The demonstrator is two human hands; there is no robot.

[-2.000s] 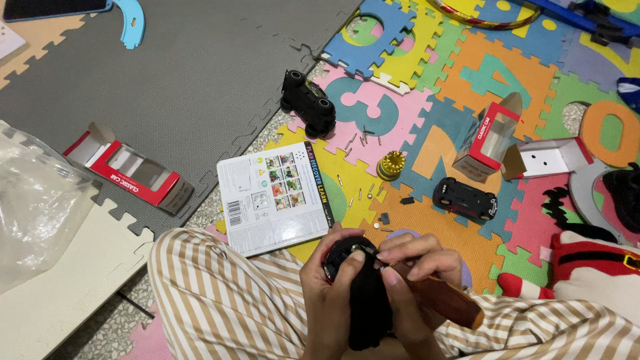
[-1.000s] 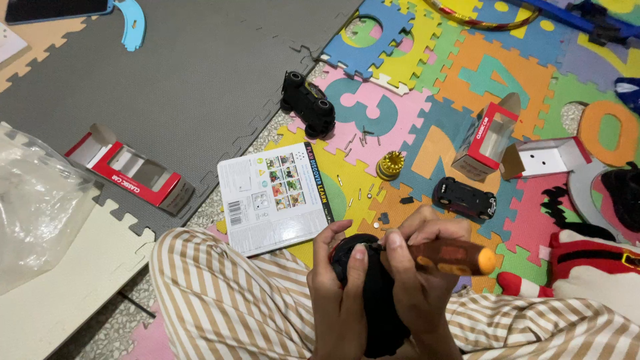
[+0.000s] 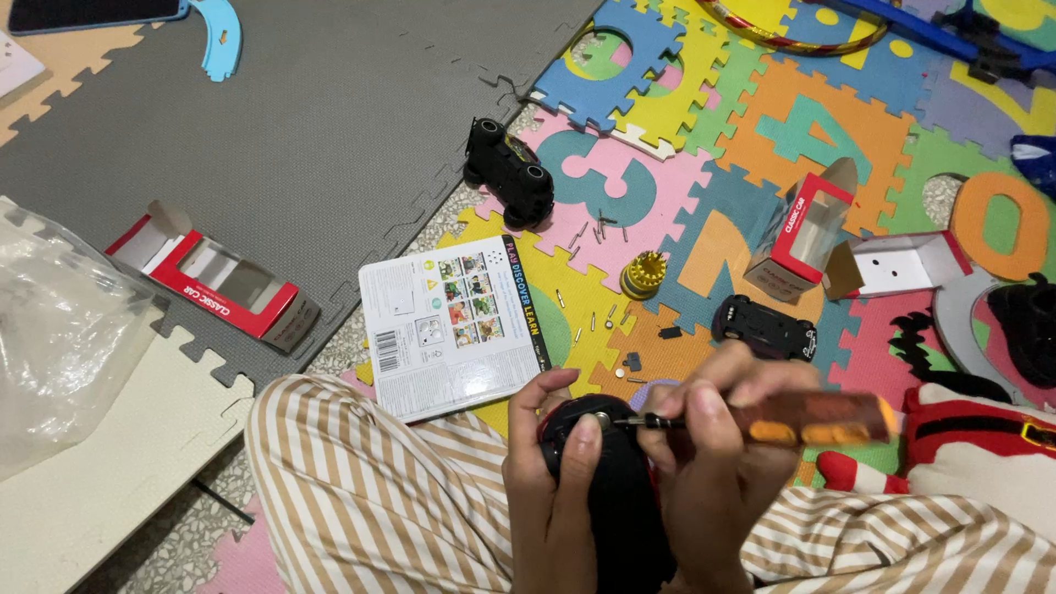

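My left hand (image 3: 549,478) grips a black toy car (image 3: 623,503), its thumb beside a small round metal piece (image 3: 603,419) near the car's upper end. In my right hand (image 3: 709,462) is a screwdriver with an orange-brown handle (image 3: 813,417), its tip at that metal piece. Ahead lie loose screwdriver bits (image 3: 598,229), a yellow bit holder (image 3: 643,275) and small metal and black parts (image 3: 632,361). One black toy car (image 3: 509,173) lies with its wheels showing beyond the book; another (image 3: 766,328) lies underside up at the right.
A board book (image 3: 450,330) lies before my knees. Opened red toy-car boxes stand at left (image 3: 216,280) and right (image 3: 800,235), beside a white box insert (image 3: 899,264). A clear plastic bag (image 3: 66,338) is at far left, a plush figure (image 3: 973,437) at right. Foam mats (image 3: 272,107) cover the floor.
The screwdriver handle has swung from pointing down and right to pointing right, and its tip now shows against the car. The items on the mats have not moved.
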